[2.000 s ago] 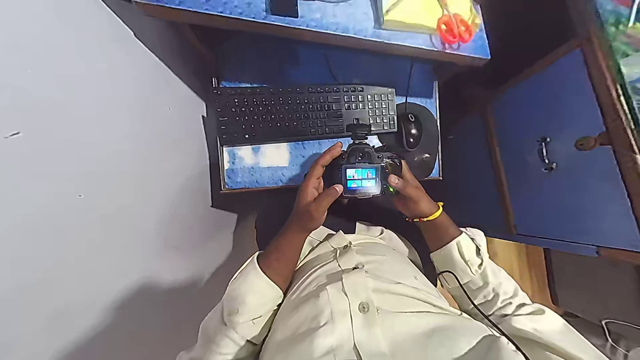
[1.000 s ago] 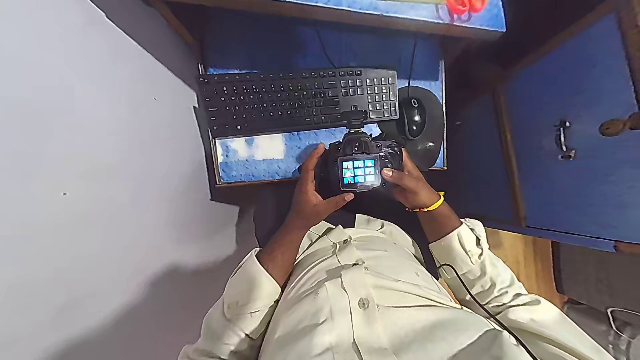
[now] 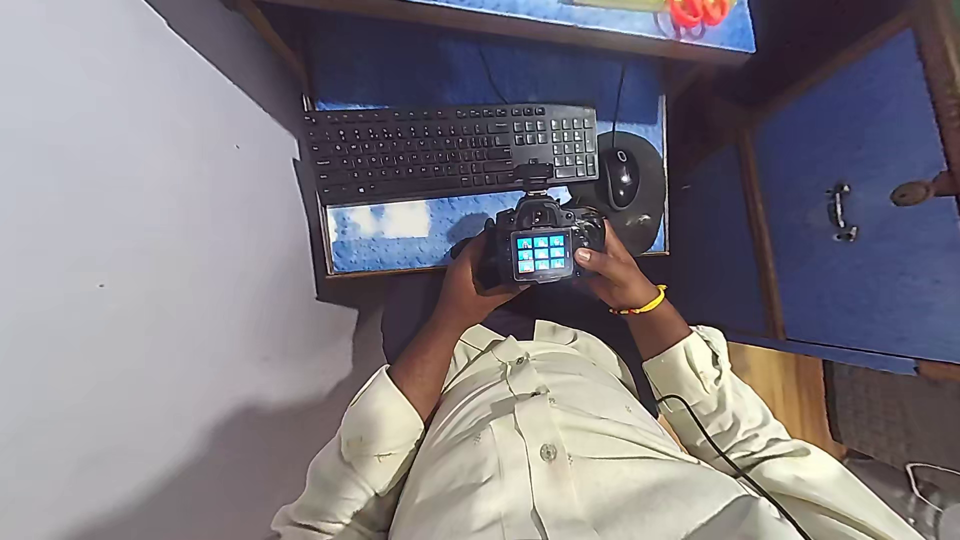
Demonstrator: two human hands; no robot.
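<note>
A black digital camera is held between both hands, its lit rear screen facing up with a grid of small pictures. My left hand grips its left side, the fingers partly hidden behind the body. My right hand, with a yellow band at the wrist, holds the right side, its thumb beside the screen. A dark attachment sits on the camera's top and overlaps the lower edge of a black keyboard. Right of the keyboard, a black computer mouse rests on a dark round mouse pad.
The keyboard and mouse are on a blue pull-out tray. Above it runs a desk edge with red-handled scissors. At the left stands a pale wall; at the right, a blue cabinet door with a metal handle. A black cable crosses my right sleeve.
The camera's screen went from four larger pictures two seconds ago to a grid of smaller ones. Both hands still hold the camera. The view has shifted somewhat.
</note>
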